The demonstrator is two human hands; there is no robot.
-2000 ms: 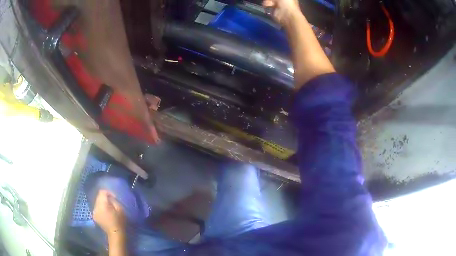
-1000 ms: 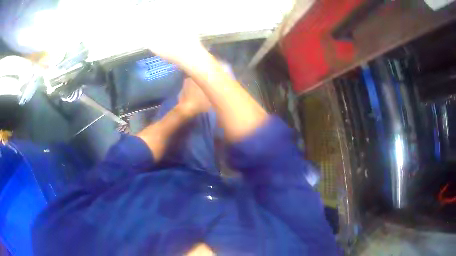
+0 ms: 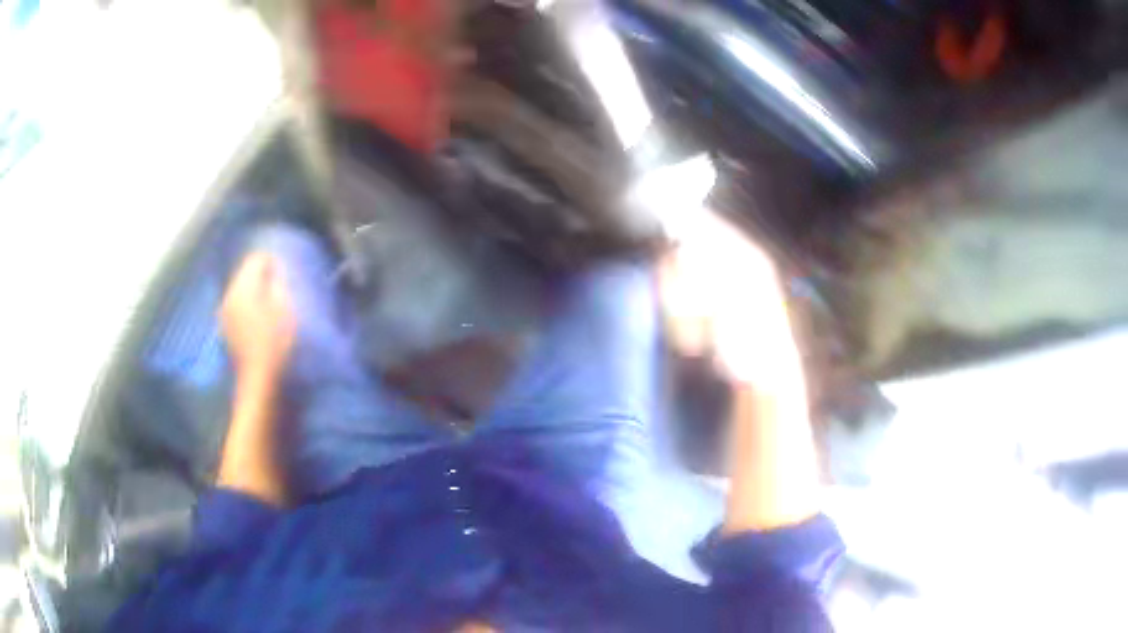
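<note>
The frame is badly blurred. My right hand (image 3: 730, 303), bright with glare, is raised to the right of my right thigh, in front of the machine. Its fingers are curled, and a small white piece (image 3: 674, 192) shows at the top of it, apparently held; its shape is unclear. My left hand (image 3: 257, 315) is low at the left, by my left knee, with the fingers curled in. Whether it holds anything small is hidden by the blur.
The red-edged gate (image 3: 384, 74) is ahead at upper left, beside a glaring white worktable (image 3: 136, 111). Shiny tie bars (image 3: 798, 99) and an orange hose (image 3: 970, 47) are at upper right. A blue crate (image 3: 186, 328) is beyond my left hand. A pale machine panel (image 3: 1002, 235) is at right.
My view has swung from the table side back towards the machine. My hands, close together before, are now wide apart, left by the knee and right by the machine. A white piece now shows at my right hand.
</note>
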